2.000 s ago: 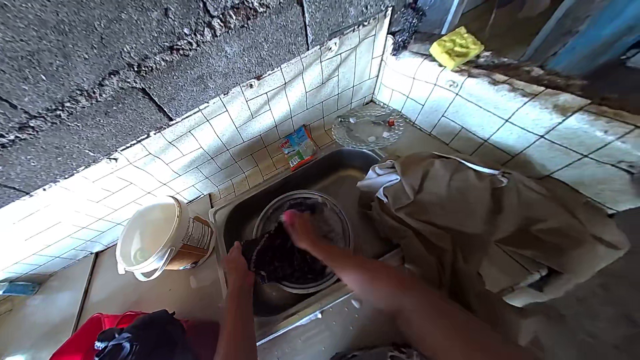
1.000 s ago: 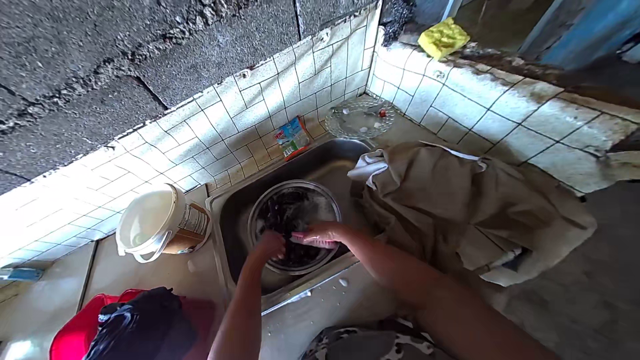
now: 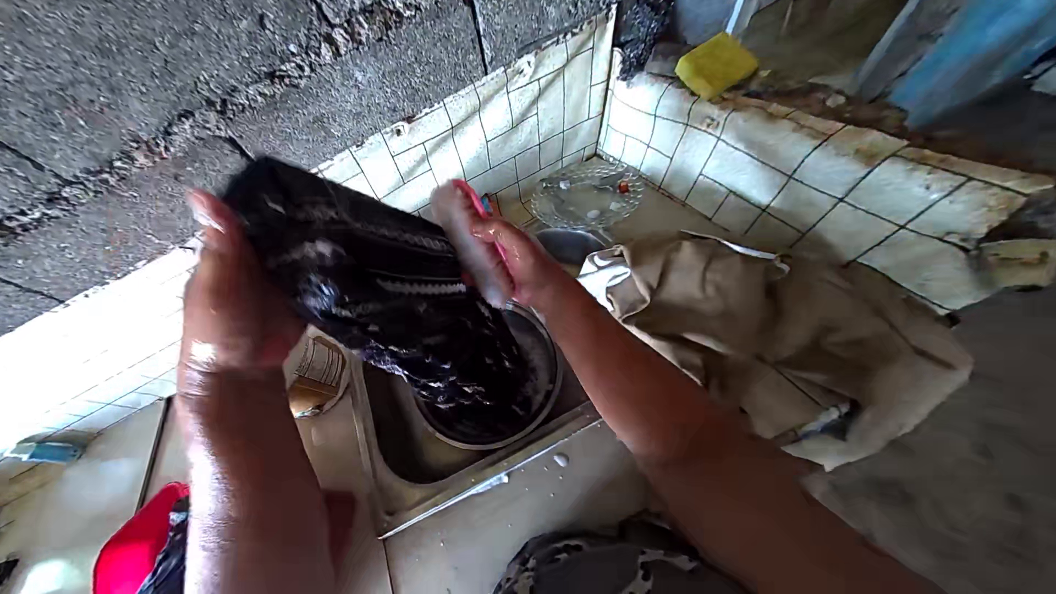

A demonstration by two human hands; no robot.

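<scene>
My left hand (image 3: pixel 239 289) holds up one end of a wet, soapy black garment (image 3: pixel 371 272). The cloth slants down to the right into a round metal basin (image 3: pixel 549 379), which sits in the stainless steel sink (image 3: pixel 388 445). Gripped in my right hand (image 3: pixel 520 256) is a pink-backed scrubbing brush (image 3: pixel 474 239), its foamy bristle side facing the cloth at the garment's right edge. Whether the bristles touch the cloth I cannot tell.
Brown garments (image 3: pixel 742 305) lie on the counter right of the sink. Behind stands a clear glass plate (image 3: pixel 586 194). A partly hidden bucket (image 3: pixel 318 371) is left of the sink, a red container (image 3: pixel 140 536) at lower left. On the tiled ledge rests a yellow sponge (image 3: pixel 716 64).
Both hands have risen from the basin, and the black garment is now lifted partly out of it. The pink brush, low over the basin earlier, is now raised beside the cloth.
</scene>
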